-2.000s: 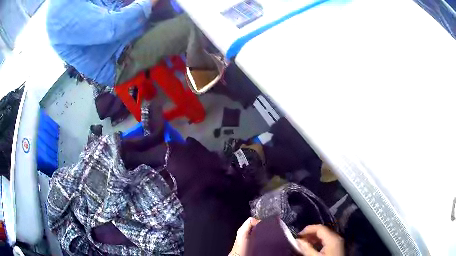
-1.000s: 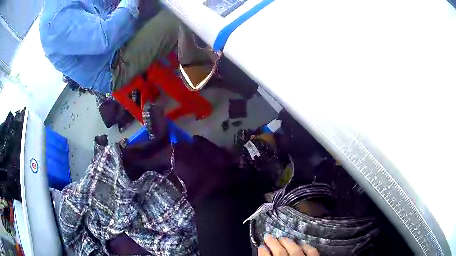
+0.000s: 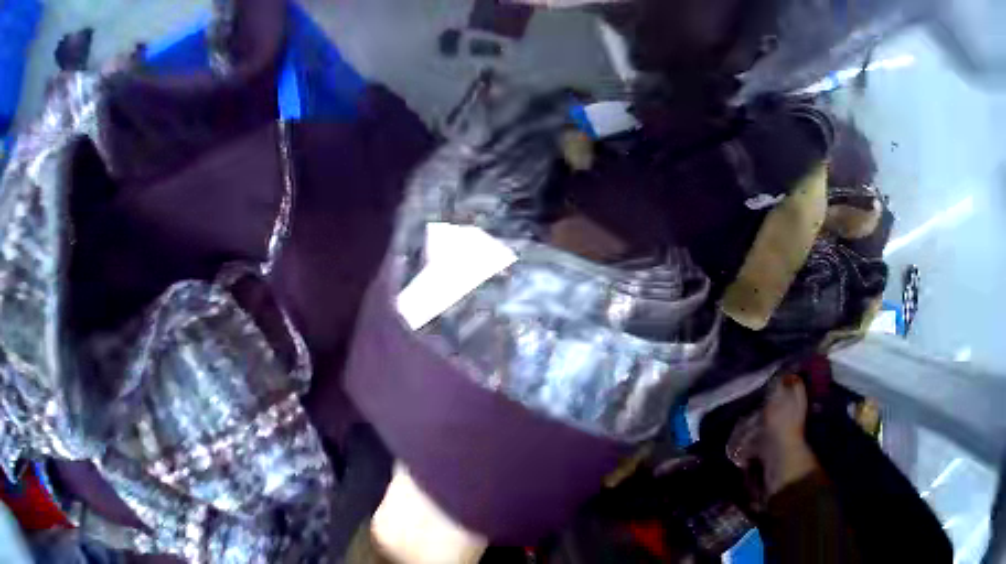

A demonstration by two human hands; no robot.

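Note:
A curved bundle of grey plaid cut pieces with a white tag is large in the middle. A dark purple strip wraps its lower front. My left hand is at the bottom edge against this strip, its fingers hidden behind the bundle, which it seems to hold. My right hand is lower right, blurred and partly hidden among dark pieces beside a grey bar; its grip does not show. A large plaid panel with purple reverse lies at the left.
Dark bundles with a tan-yellow strip lie at the right, beside the grey bar. A blue crate shows at upper left under the purple cloth. Dark scraps lie on the floor at the top.
The view has swung down and right; the other person, red stool and white table top are gone from view. The plaid bundle now appears larger and more central. My right hand is now at lower right.

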